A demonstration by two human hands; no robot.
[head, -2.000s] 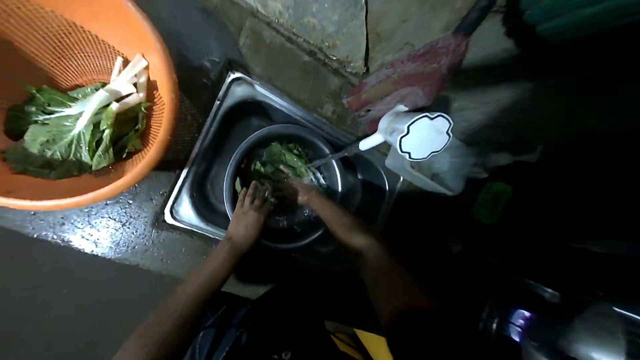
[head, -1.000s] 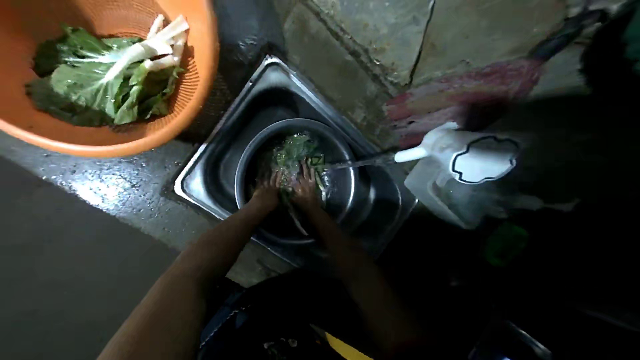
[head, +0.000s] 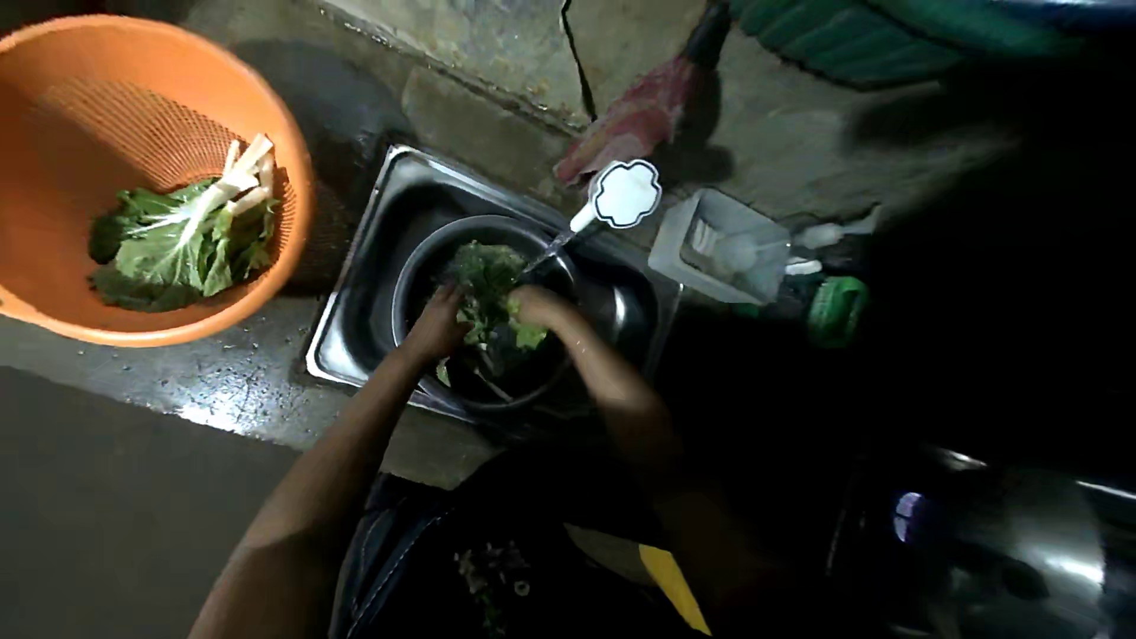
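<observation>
Leafy greens point(head: 488, 275) lie in water in a round metal basin point(head: 401, 282), which stands in a stainless steel sink point(head: 351, 306). A white tap point(head: 626, 193) pours water into the basin from the upper right. My left hand point(head: 439, 324) reaches over the basin's left side and touches the greens; its fingertips are partly hidden among the leaves. On the right side my right hand point(head: 540, 309) is closed around some lighter green leaves, bent down into the basin. Cut leafy greens with pale stalks point(head: 182, 244) rest in an orange plastic colander point(head: 297, 195) at the left.
Right of the tap stands a translucent plastic container point(head: 723, 248) with small things in it. Near it lies a green object point(head: 837, 311). A red cloth or bag point(head: 635, 120) lies behind the tap, with a green ribbed object point(head: 852, 40) at the top. The lower right is very dark.
My hands, close together in the basin one second ago, are now farther apart, one at each side of the greens. The view has shifted.
</observation>
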